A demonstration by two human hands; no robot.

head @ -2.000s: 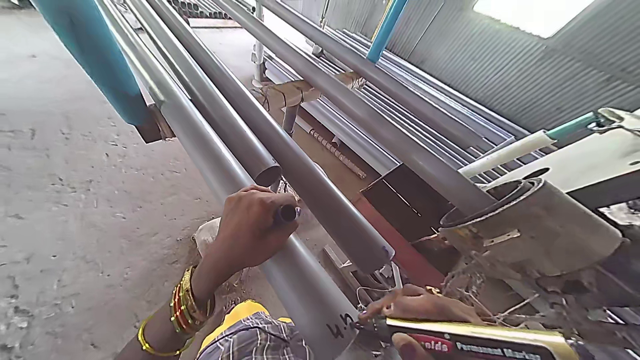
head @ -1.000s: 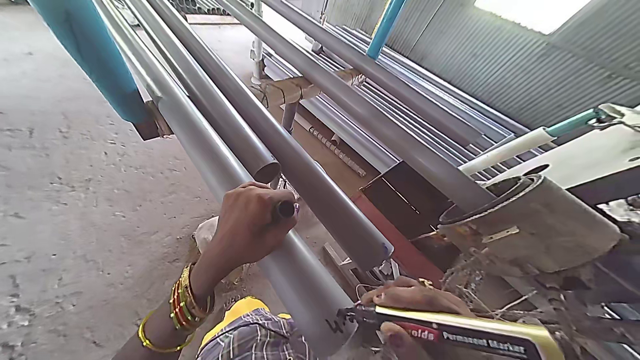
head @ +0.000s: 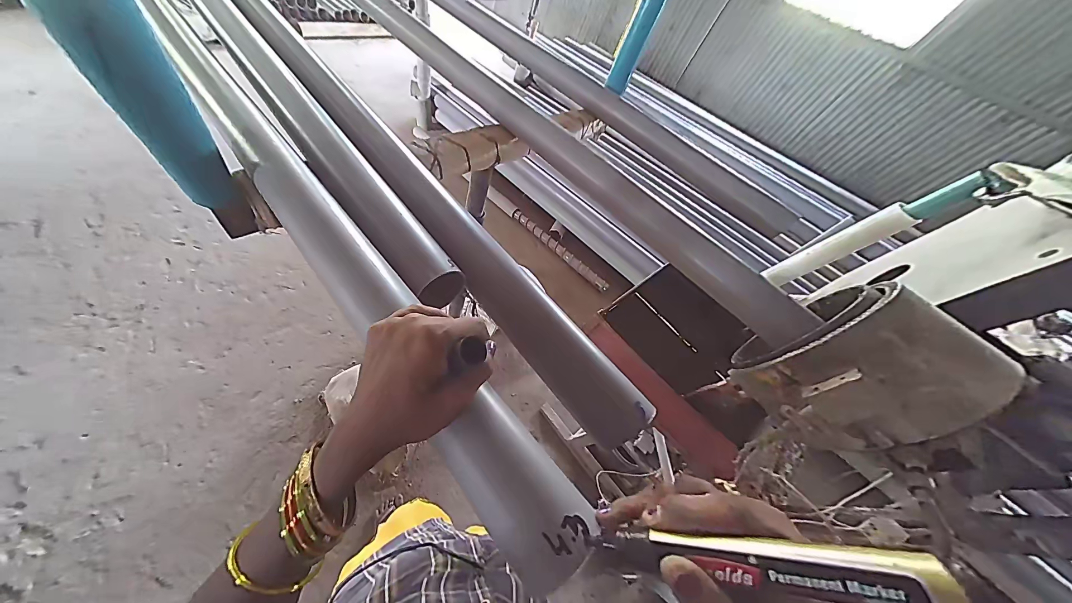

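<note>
A grey plastic pipe (head: 502, 469) runs from the upper left down to the bottom middle, with dark handwritten marks near its lower end. My left hand (head: 414, 377) rests on this pipe, its fingers closed around a dark marker cap (head: 471, 352). At the lower right, my right hand (head: 712, 511) grips a permanent marker (head: 804, 565) with a black and gold body. Its tip lies at the pipe's end beside the marks. Two more grey pipes (head: 368, 201) lie alongside, their ends beyond my left hand.
A blue post (head: 134, 100) stands at the upper left. Further grey pipes (head: 703, 251) lie on a rack; one reaches into a round container (head: 879, 368) at right. A dark box (head: 674, 327) and a red beam (head: 670, 410) sit below the pipes.
More of the dark marking shows on the pipe end than one second ago. My right hand has shifted slightly with the marker. My left hand stays on the pipe.
</note>
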